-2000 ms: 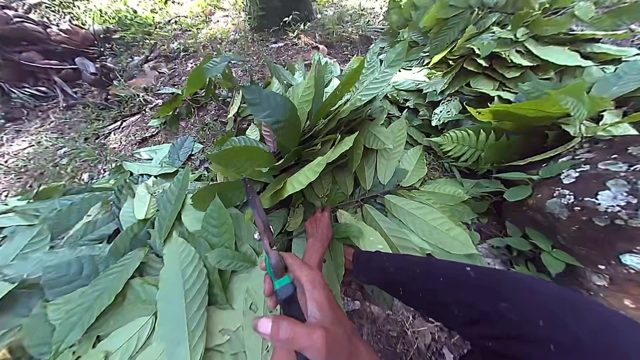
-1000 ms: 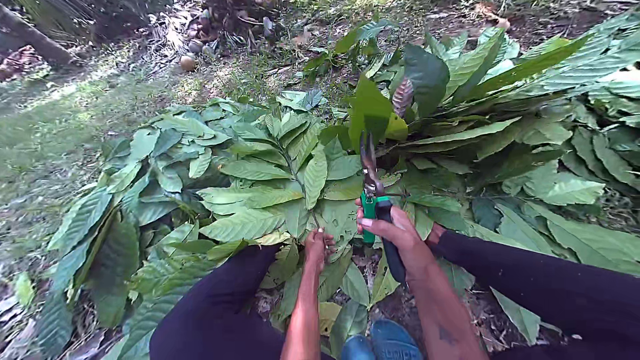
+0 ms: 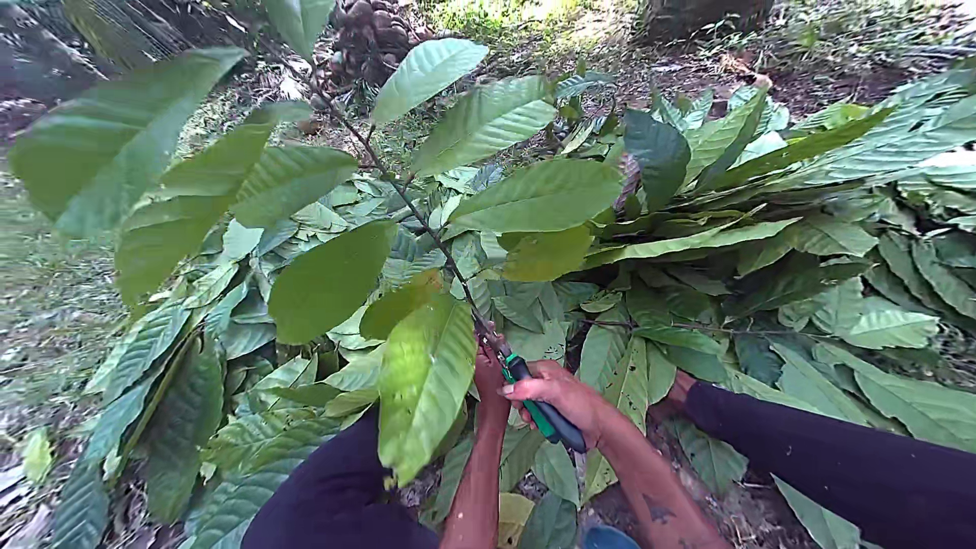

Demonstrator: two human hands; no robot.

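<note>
A leafy branch (image 3: pixel 427 221) with broad green leaves slants up and to the left from my left hand (image 3: pixel 492 381), which grips its lower end. Pruning shears (image 3: pixel 537 404) with green and black handles are held in my right hand (image 3: pixel 560 396). Their head lies against the branch just above my left fingers; whether the blades are closed on the stem I cannot tell. One large bright leaf (image 3: pixel 427 381) hangs in front of my left knee and beside my left wrist.
Cut leafy branches (image 3: pixel 808 267) are heaped at the right, and more leaves (image 3: pixel 290 396) cover the ground at the left. My dark-trousered legs (image 3: pixel 839 457) frame the work. A tree trunk base (image 3: pixel 701 17) and a brown pile (image 3: pixel 370 38) stand farther back.
My left hand, low among the leaves a second ago, now holds up a leafy branch. The shears have come down close to that hand, and their head now meets the stem.
</note>
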